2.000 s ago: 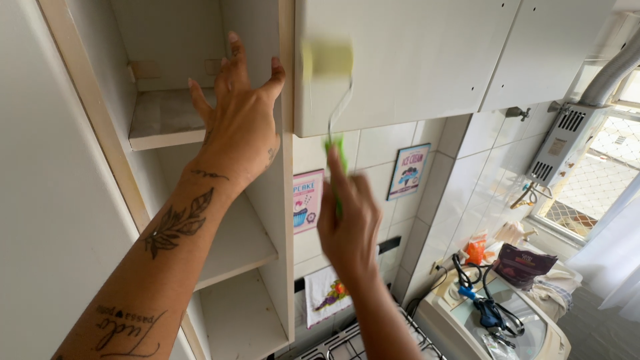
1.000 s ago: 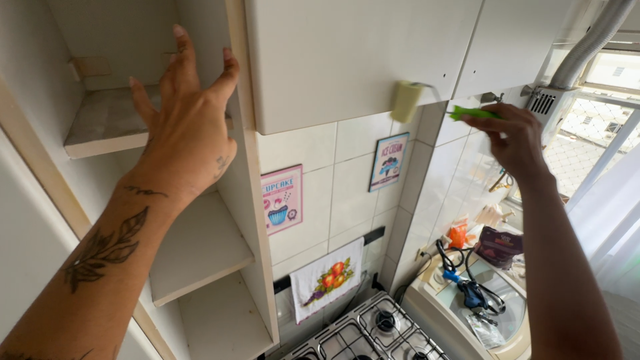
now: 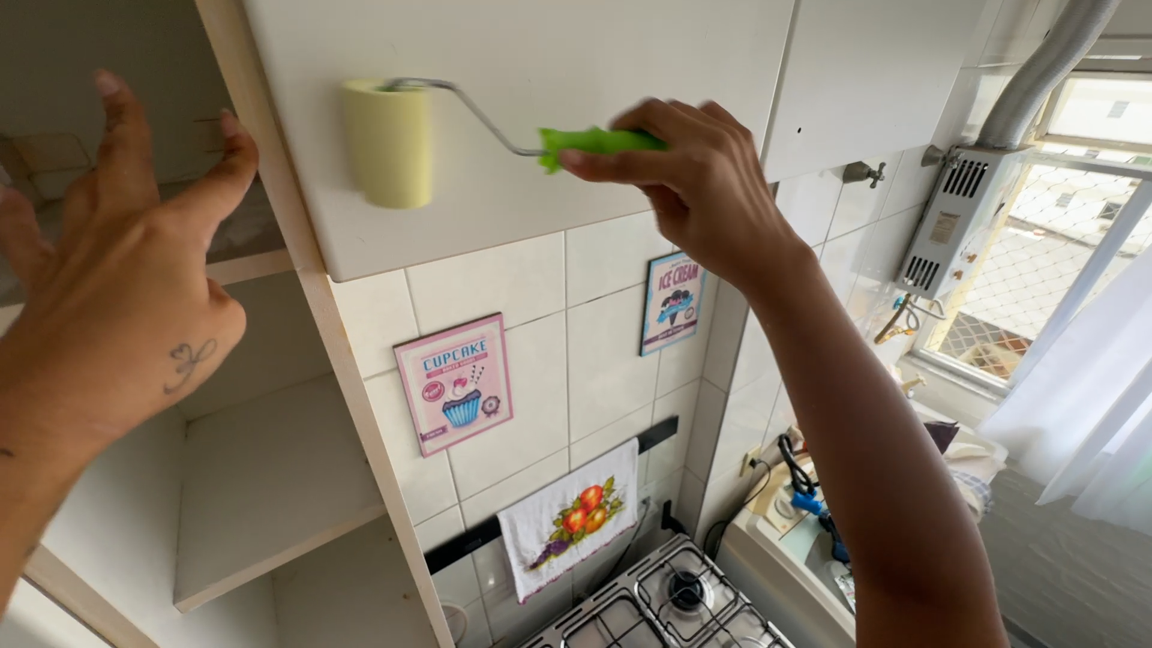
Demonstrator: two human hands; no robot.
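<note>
My right hand (image 3: 711, 180) grips the green handle (image 3: 603, 144) of a small paint roller. The roller's pale yellow sleeve (image 3: 389, 144) is at the white cabinet door (image 3: 558, 54), near its left edge; whether it touches the surface cannot be told. A bent metal rod joins sleeve and handle. At the left, my left hand (image 3: 126, 234) is raised in front of the open shelf unit (image 3: 315, 297), its fingers spread and holding nothing.
Below the door are a tiled wall, a cupcake sign (image 3: 454, 384), an ice cream sign (image 3: 672, 303) and a hanging fruit-print towel (image 3: 576, 522). A gas stove (image 3: 621, 603) stands underneath. A water heater (image 3: 958, 220) and tap (image 3: 864, 174) are at the right.
From one second ago, my right hand has moved the roller left, from the door's lower right part to near its left edge. My left hand stays by the shelf unit.
</note>
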